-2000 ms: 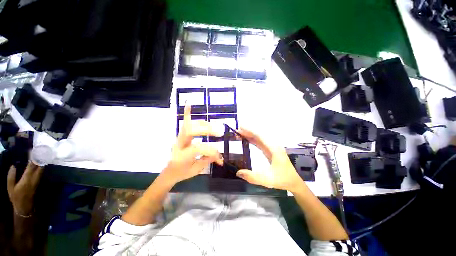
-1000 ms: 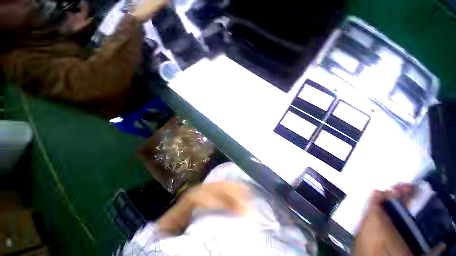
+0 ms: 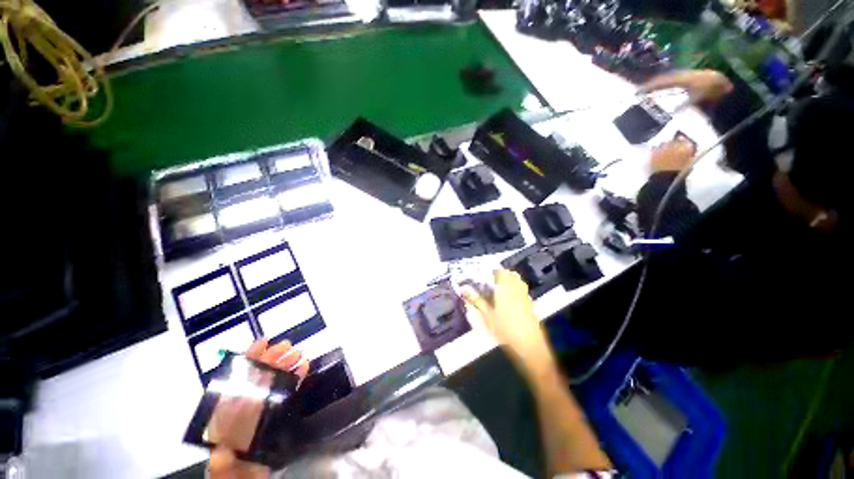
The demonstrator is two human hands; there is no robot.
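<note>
My left hand [image 3: 272,360], at the lower left, holds a thin black front panel [image 3: 241,407]; fingers show through its clear window. My right hand [image 3: 510,313] is over the bench's front edge, fingers closed around a silver-grey air blow gun [image 3: 475,278], which it partly hides. A dark display unit [image 3: 326,382] lies at the bench edge, right of my left hand. Several loose front panels [image 3: 209,297] lie in a two-by-two block beyond the left hand. A ribbed black housing [image 3: 437,315] lies just left of my right hand.
Beyond the panels is a clear blister tray [image 3: 243,194]. Black cases [image 3: 389,168] and rear housings [image 3: 476,234] lie beyond my right hand. Stacked black trays [image 3: 84,262] stand left. Another person's hands [image 3: 672,154] work at the right. A grey hose [image 3: 646,271] hangs at right.
The view has swung right. My left hand now shows clearly with the panel in it. My right hand has gone to the air blow gun and no longer holds the dark piece seen earlier.
</note>
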